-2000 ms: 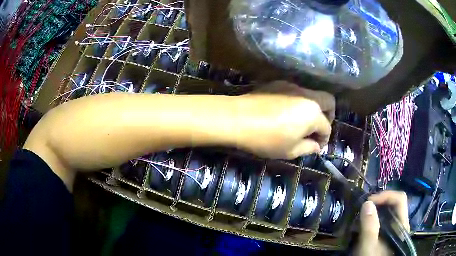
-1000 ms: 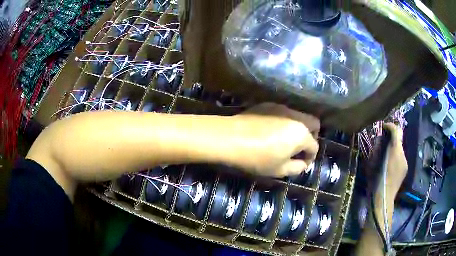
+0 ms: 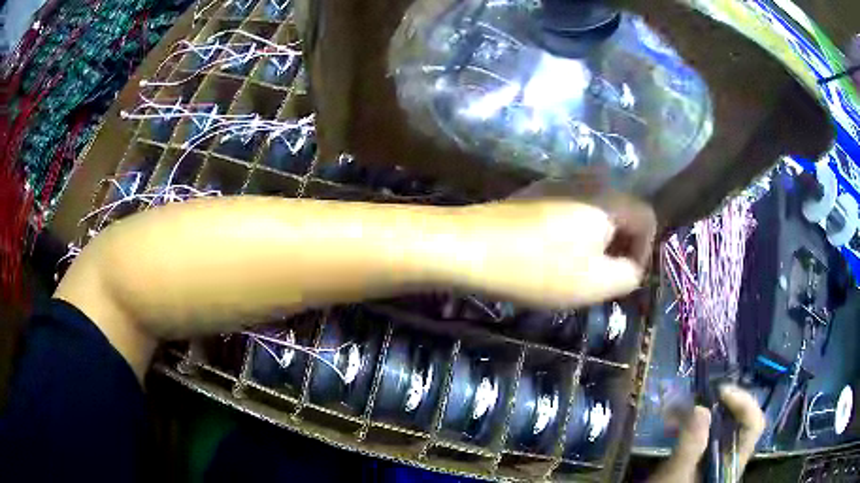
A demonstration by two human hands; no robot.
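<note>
My left forearm reaches across the divided carton [image 3: 311, 420]. My left hand [image 3: 618, 250] is curled and blurred at the carton's right edge; whether it holds a wire cannot be told. Dark round speakers [image 3: 481, 391] stand on edge in the front cells, with bright silver patches; two of the front ones have thin pink and white wires. My right hand [image 3: 712, 429], cut off by the bottom edge, grips the dark handle of the soldering iron [image 3: 719, 415] right of the carton. Its tip cannot be made out. The red-and-white wire bundle [image 3: 715, 274] lies just beyond it.
A brown cardboard hood [image 3: 354, 104] with a clear plastic window [image 3: 490, 104] hangs over the carton's back part. Green pieces with red wires [image 3: 80, 85] lie at the left. A black box [image 3: 802, 283] and white reels [image 3: 842, 409] stand at the right.
My left hand has moved right from the cells to the carton's edge. My right hand went up to the wire bundle with the iron, then came back down. The view has shifted slightly.
</note>
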